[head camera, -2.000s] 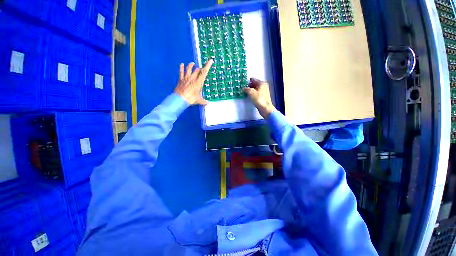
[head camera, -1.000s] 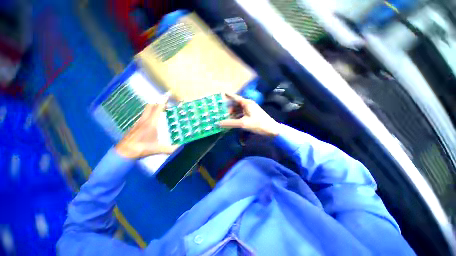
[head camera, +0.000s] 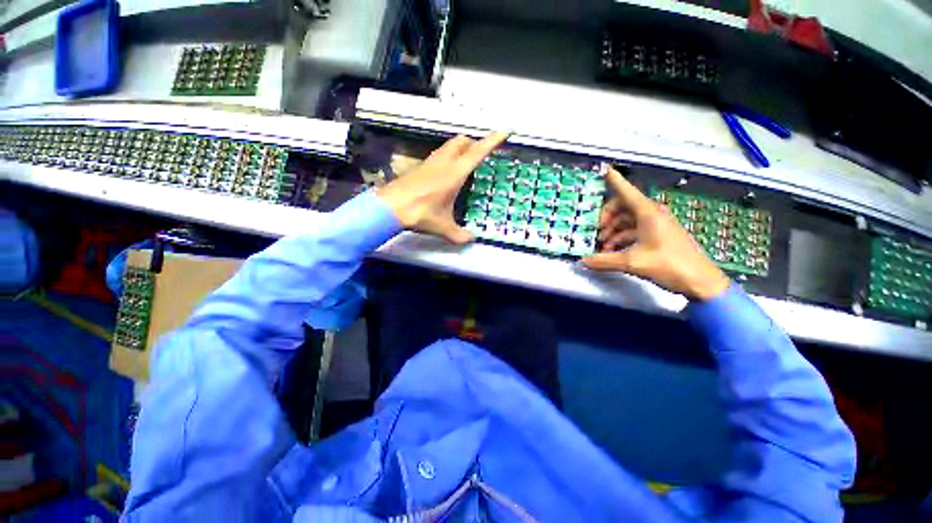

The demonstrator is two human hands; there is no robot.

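Note:
A green PCB panel [head camera: 537,204] lies over the conveyor channel in front of me, between my two hands. My left hand [head camera: 441,187] grips its left edge, thumb near the lower corner and fingers at the upper corner. My right hand [head camera: 646,237] grips its right edge the same way. Whether the panel rests in the black pallet or is just above it, I cannot tell. Another panel [head camera: 720,230] sits in a black pallet to the right, partly behind my right hand. A further panel [head camera: 901,276] sits at the far right.
A long row of panels [head camera: 143,158] runs at left. A blue bin [head camera: 87,49] and a loose panel [head camera: 218,69] are on the upper ledge. Blue-handled cutters [head camera: 754,133] and a red object [head camera: 792,26] lie behind the rail. A cardboard sheet [head camera: 194,296] is low at left.
The view has turned from the blue tray and cardboard sheet to the conveyor. The panel lifted from the tray is now over the conveyor, held in both hands.

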